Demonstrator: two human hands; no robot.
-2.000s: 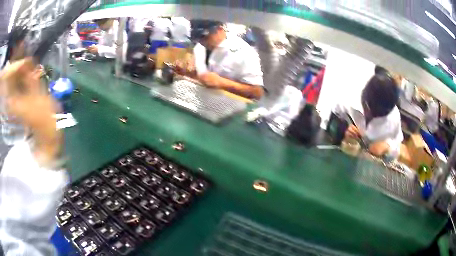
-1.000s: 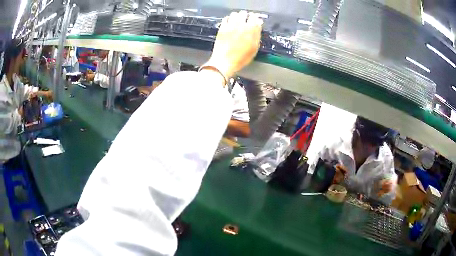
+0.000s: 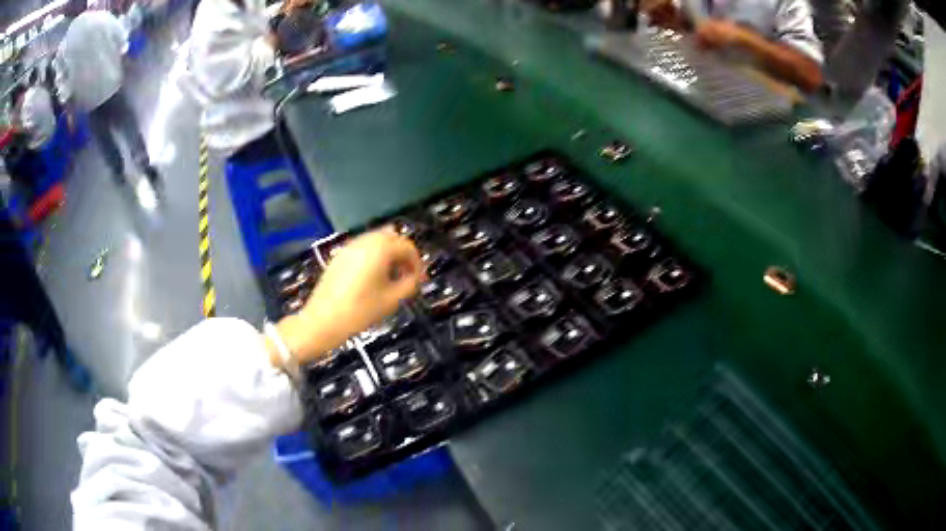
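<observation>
A black blister tray (image 3: 498, 272) lies across the left edge of the green bench, its pockets holding several watch housings. My left hand (image 3: 356, 287), in a white sleeve with a thin band at the wrist, is over the tray's left part. Its fingers are curled towards the pockets, and blur hides whether anything is between them. My right hand is not in view. A clear blister tray (image 3: 726, 462) lies at the lower right.
Loose housings (image 3: 779, 280) and small parts lie along the bench behind the tray. Blue crates (image 3: 275, 202) stand beside the bench. White papers (image 3: 358, 93) lie at its far left. People in white work across the bench and at the left. Yellow-black tape (image 3: 205, 239) marks the aisle floor.
The view has turned down and left. My left hand has come down from the overhead shelf to the black tray, which is now largely in sight.
</observation>
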